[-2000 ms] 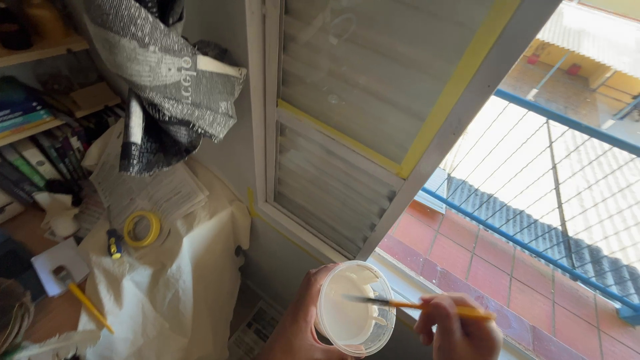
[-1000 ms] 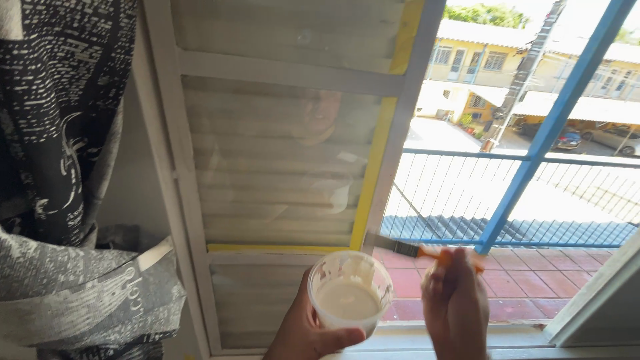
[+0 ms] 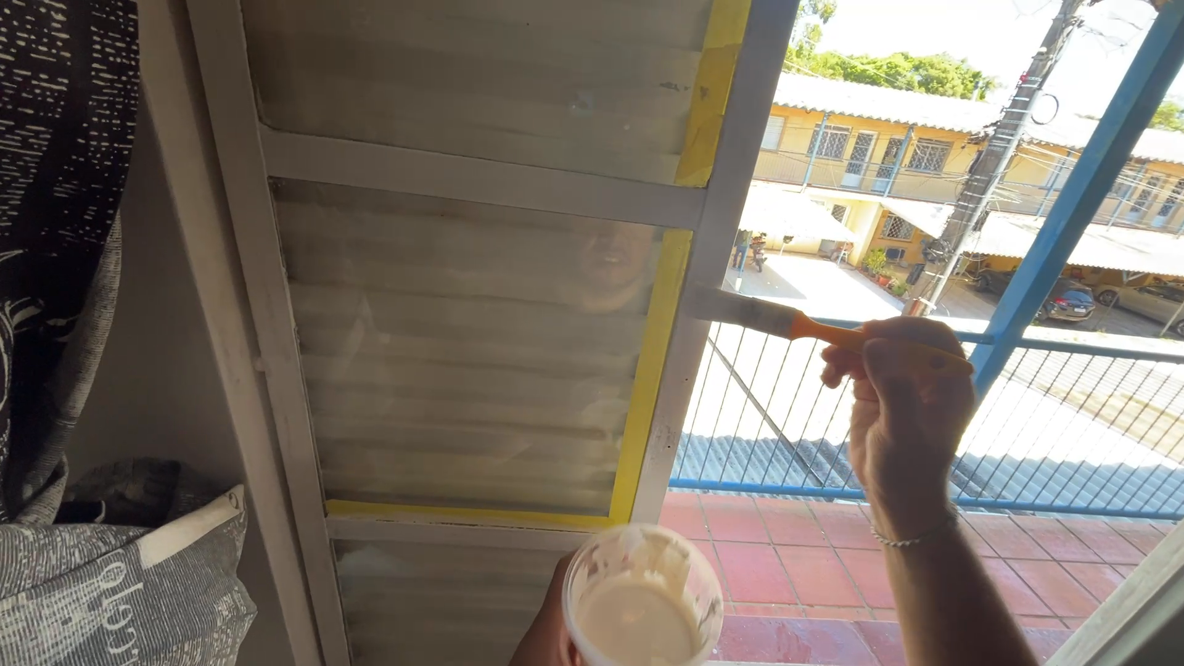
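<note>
My right hand (image 3: pixel 911 388) grips a paintbrush (image 3: pixel 832 333) by its orange-yellow handle. The brush's bristles touch or lie just in front of the right stile of a white-framed glass door or window (image 3: pixel 680 388). Yellow masking tape (image 3: pixel 652 379) runs down the glass edge beside that stile and along the pane's bottom. At the bottom centre, my left hand (image 3: pixel 553 620) holds a clear plastic cup (image 3: pixel 643 592) of off-white paint, its inner wall smeared. The cup hides most of that hand.
Patterned dark cloth (image 3: pixel 65 185) hangs at the left, with a grey printed cloth (image 3: pixel 120 592) below. Beyond the frame are red floor tiles (image 3: pixel 795 564), a blue metal railing (image 3: pixel 832 490) and a slanted blue post (image 3: pixel 1073 203). Buildings and parked cars stand outside.
The view has tilted up from the cluttered table to the window. My right hand has taken the brush from over the cup to the frame's right stile; the left still holds the cup.
</note>
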